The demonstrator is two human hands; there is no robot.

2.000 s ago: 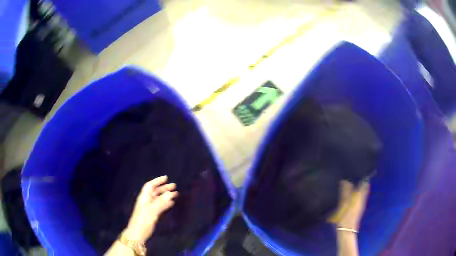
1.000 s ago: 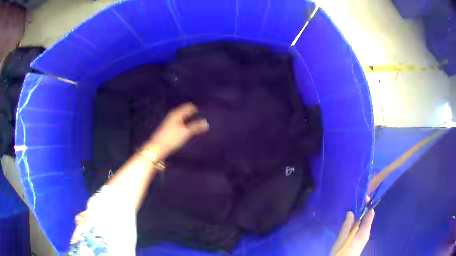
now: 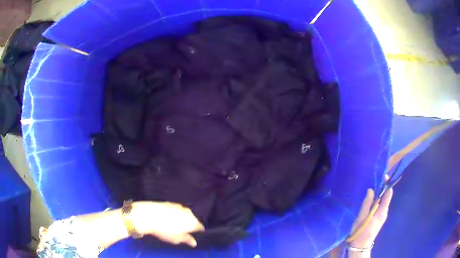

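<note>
A blue box (image 3: 365,101) with rounded walls fills the middle of the head view. A pile of black fabric pieces (image 3: 202,151) lies in it, several with small pale logos. My left hand (image 3: 171,221), with a gold bracelet or watch, is low over the near edge of the pile. Its fingertips are at dark fabric; whether they grip it is unclear. My right hand (image 3: 370,219), with a pale bracelet, is at the box's right rim, holding scissors (image 3: 364,228) by the orange handle. Their blades point up and right.
A second blue box (image 3: 428,186) stands close on the right, with a brownish-orange strip along its edge. Black fabric (image 3: 22,75) lies outside at the upper left. Another blue box (image 3: 17,201) is at the left edge. Pale floor with a yellow line (image 3: 423,59) shows at the upper right.
Two seconds ago, two boxes were in view and my right hand was in the right one. Since one second ago, my left hand has moved from the pile's middle to its near edge, and pieces lie differently.
</note>
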